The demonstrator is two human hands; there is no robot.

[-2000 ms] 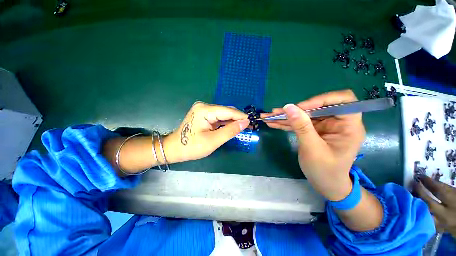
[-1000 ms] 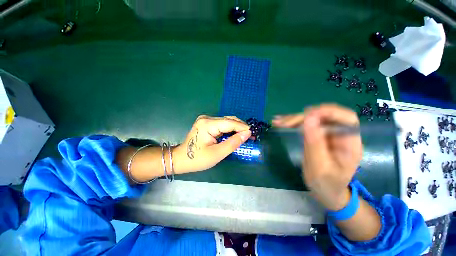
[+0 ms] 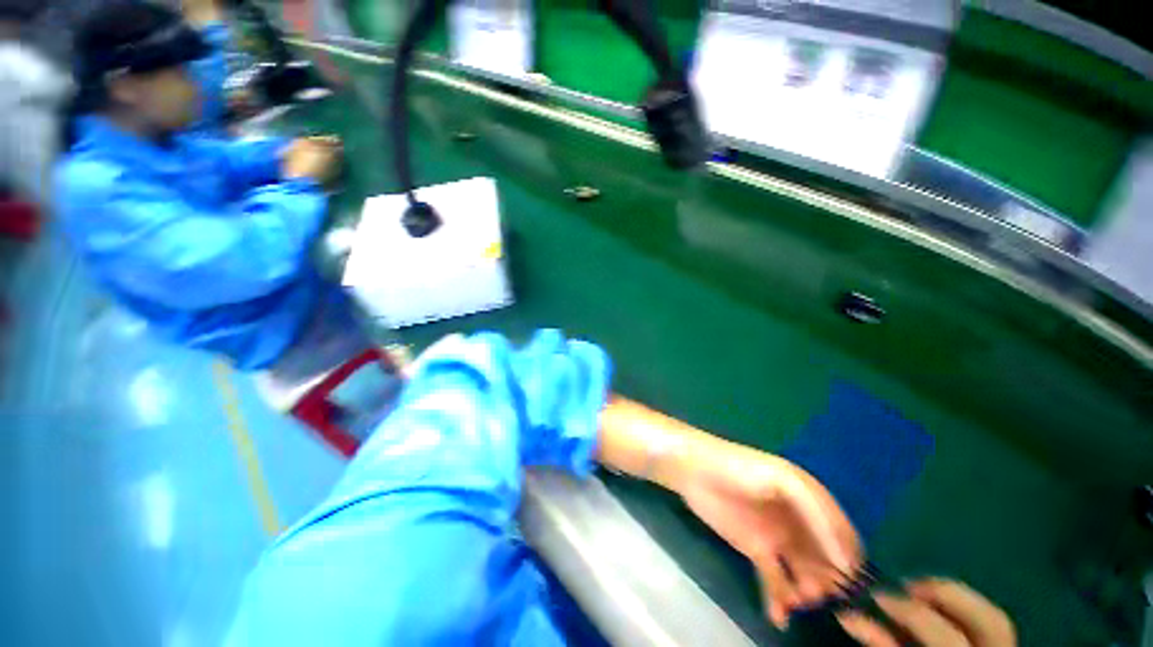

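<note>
The view is blurred. My left hand (image 3: 778, 506) pinches a small black spidery part (image 3: 850, 589) between its fingertips, at the lower right. My right hand (image 3: 948, 617) is beside it, its fingertips close to the part, cut off by the bottom edge. A dark thin shape lies along the right fingers, but I cannot tell whether it is the tweezers. The blue mat (image 3: 862, 449) lies on the green belt just beyond my hands.
A white box (image 3: 462, 272) with a black gooseneck (image 3: 402, 126) stands on the green belt (image 3: 708, 316). A black round housing (image 3: 862, 307) and a smaller piece (image 3: 582, 193) lie further back. A person in blue (image 3: 202, 240) works at the left. The belt's metal edge (image 3: 620, 556) runs below my left arm.
The view has swung left and up, bringing the person and gooseneck into sight; the white sheet has left it. My right hand is back close to the part in my left fingers.
</note>
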